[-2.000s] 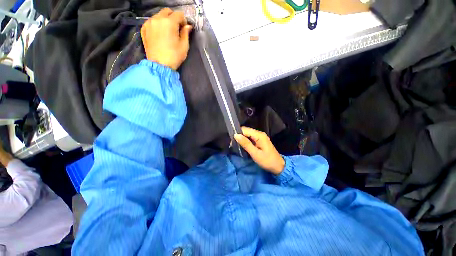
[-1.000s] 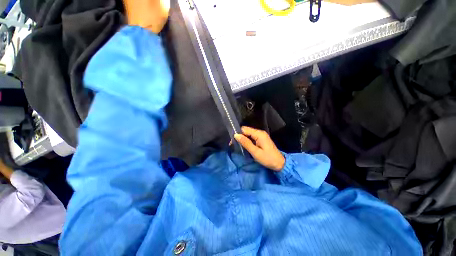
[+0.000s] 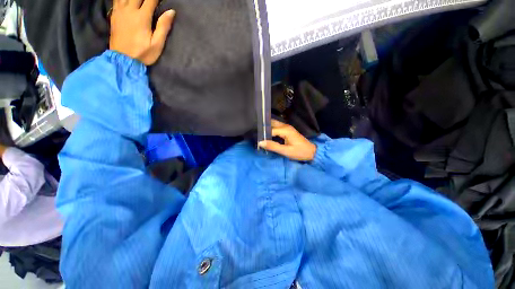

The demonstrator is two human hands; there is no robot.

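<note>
The charcoal garment panel (image 3: 203, 68) lies over the table and hangs down towards my lap. The dark zip tape (image 3: 263, 73) with its pale line of teeth runs straight down the panel's right edge. My left hand (image 3: 137, 29) lies on the panel at upper left, thumb apart from the fingers, its fingertips near the top edge of the picture. My right hand (image 3: 289, 142) pinches the lower end of the zip between thumb and fingers, just above my blue overalls.
The white table (image 3: 316, 22) has a ruler strip (image 3: 361, 22) along its front edge. Dark cut pieces (image 3: 474, 113) heap at right. A blue bin (image 3: 169, 148) is below the panel. Another person's pale sleeve (image 3: 25, 178) shows at far left.
My left hand has moved left and down, off the upper zip area, and lies spread on the fabric. The zip hangs more upright. The scissors and snips have left the view. My right hand still holds the zip end.
</note>
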